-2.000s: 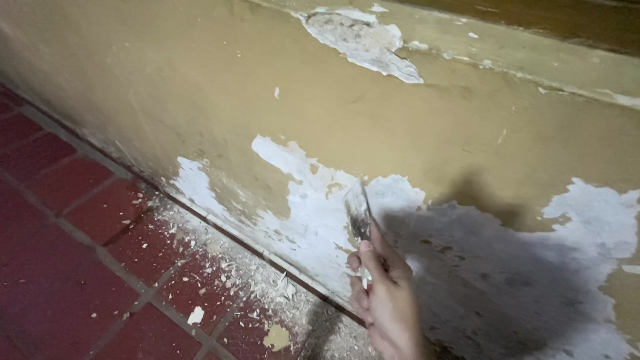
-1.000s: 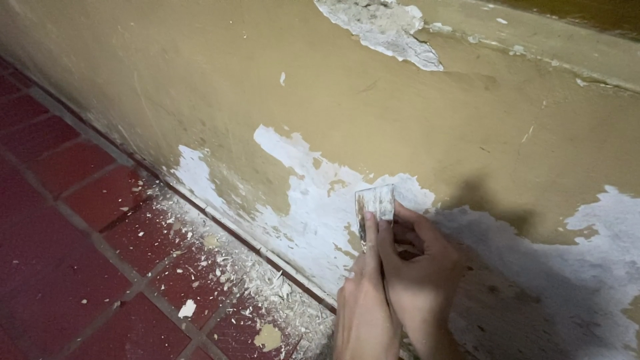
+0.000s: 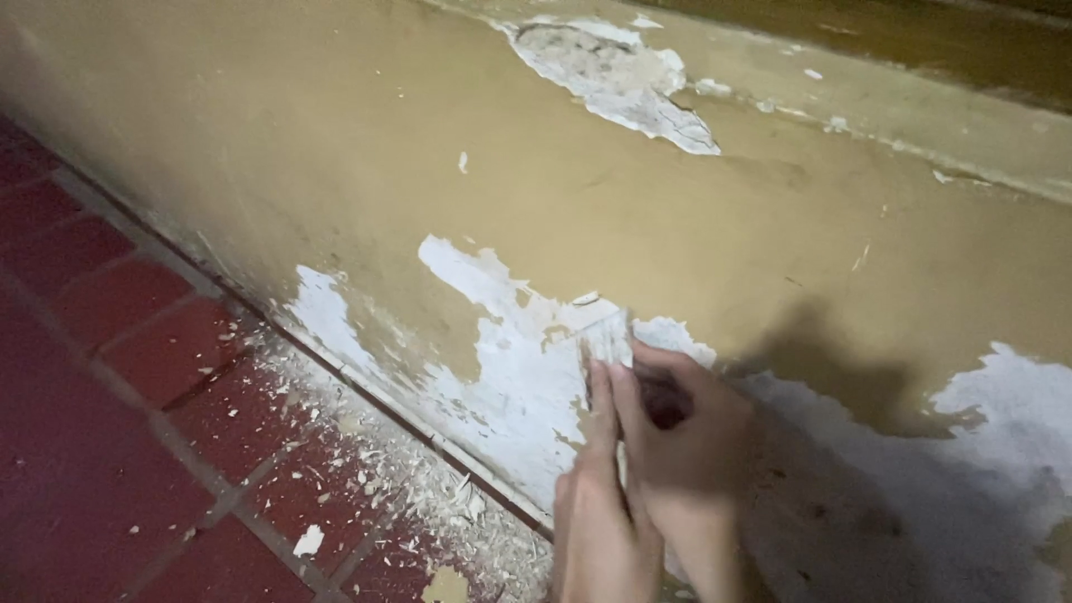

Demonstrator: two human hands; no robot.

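Observation:
A putty knife [image 3: 608, 342] with a smeared, whitish blade lies against the wall [image 3: 536, 209], its blade edge at a paint flake [image 3: 586, 298] that lifts beside a bare white patch [image 3: 519, 368]. My left hand [image 3: 599, 519] is around the handle from below, with a finger stretched up along the blade. Close against it on the right, my right hand [image 3: 691, 427] also grips the knife, fingertips on the blade's lower part. Most of the handle is hidden by both hands.
Paint chips [image 3: 452, 502] lie along the wall's foot on the red tiled floor [image 3: 109, 444]. Higher up, a broken plaster patch [image 3: 603, 71] sits below a ledge [image 3: 879, 109]. Another white patch [image 3: 1017, 402] is at the right, near a dark shadow.
Two seconds ago only one hand showed on the knife; one second ago both were on it. A paint flake now stands up at the blade's edge.

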